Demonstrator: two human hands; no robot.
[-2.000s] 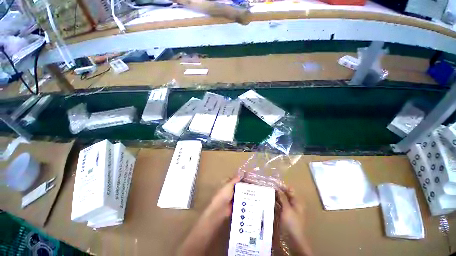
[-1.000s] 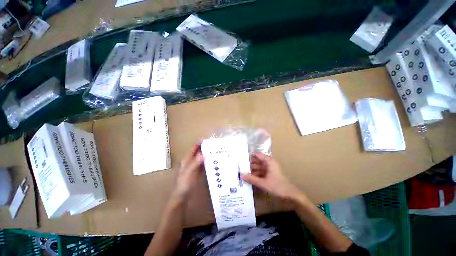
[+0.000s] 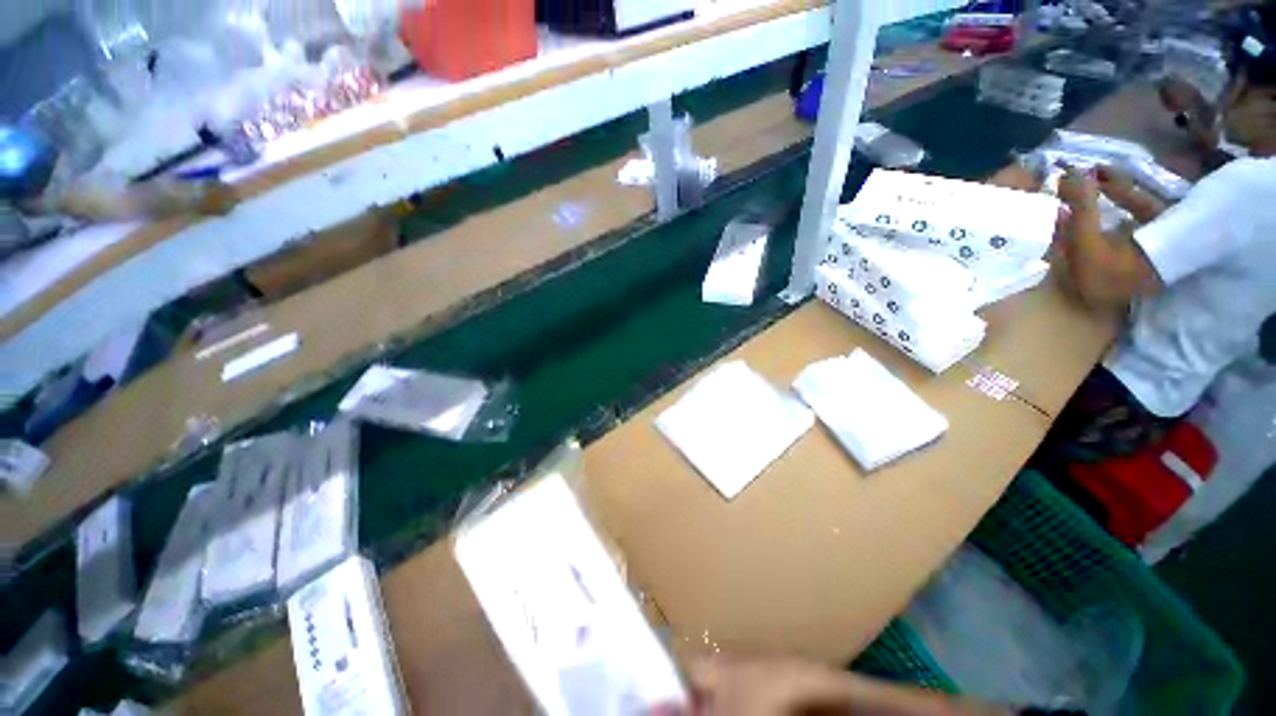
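Observation:
A white product box [image 3: 560,602] is at the bottom centre, tilted, with clear bag film around its far end and edges. My right hand [image 3: 735,688] is at its near right corner, blurred and cut off by the bottom edge, with its fingers against the box. My left hand is not in view. An unbagged product box [image 3: 343,636] lies left of it. A stack of empty bags [image 3: 735,424] and a second bag pile [image 3: 870,406] lie on the cardboard bench cover [image 3: 784,560].
Bagged boxes [image 3: 245,518] lie on the green conveyor belt [image 3: 588,322]. Icon-sided boxes [image 3: 910,294] are piled by a metal post [image 3: 831,154]. Another person [image 3: 1203,252] works at the right. A green crate [image 3: 1119,588] with loose film is below the bench.
The view has swung to the right and up. The product box now has film around its far end and edges. My left hand has gone out of view.

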